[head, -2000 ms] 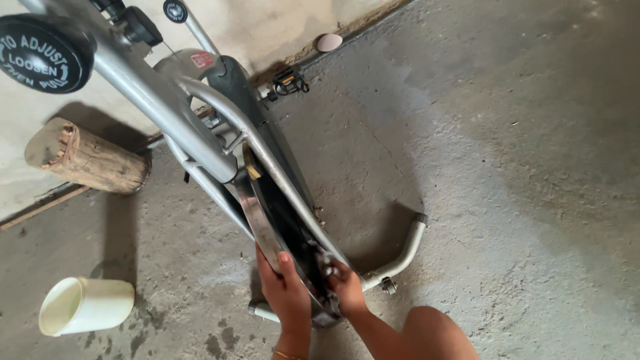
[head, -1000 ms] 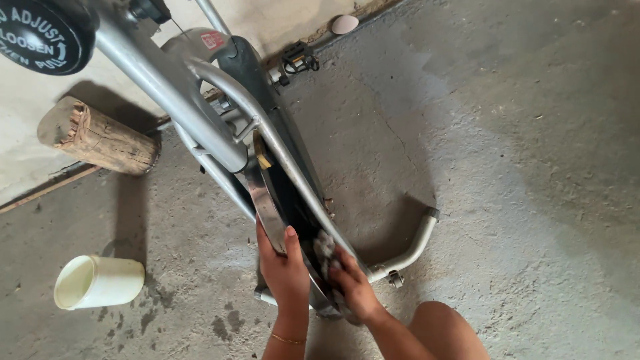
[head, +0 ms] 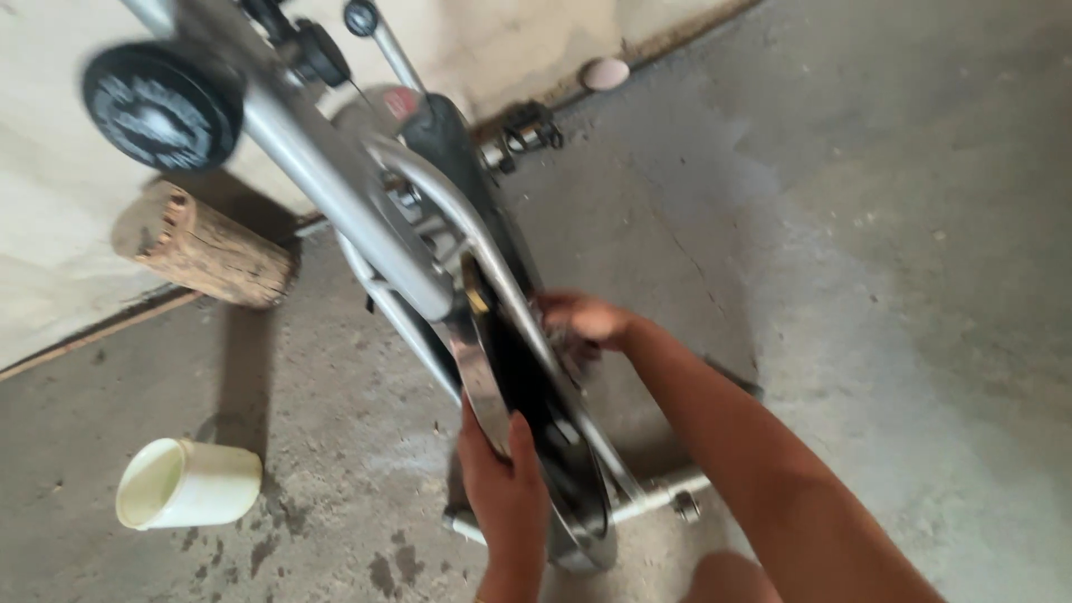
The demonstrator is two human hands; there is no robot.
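A silver-grey exercise bike frame runs diagonally through the head view. My left hand grips the shiny metal rim of the flywheel, thumb on one side and fingers on the other. On the outer side of the right frame tube, my right hand holds a crumpled greyish cloth, blurred by motion. The flywheel's dark inner face lies between the rim and that tube. Part of the cloth is hidden by my hand.
A cut log stands near the wall at left. A pale plastic bucket is on the concrete floor at lower left, beside wet spots. A pedal sticks out beyond the bike, and the bike's floor bar lies at lower right.
My right hand with the cloth has moved from beside the lower flywheel up along the frame tube to its outer side. My left hand remains on the rim.
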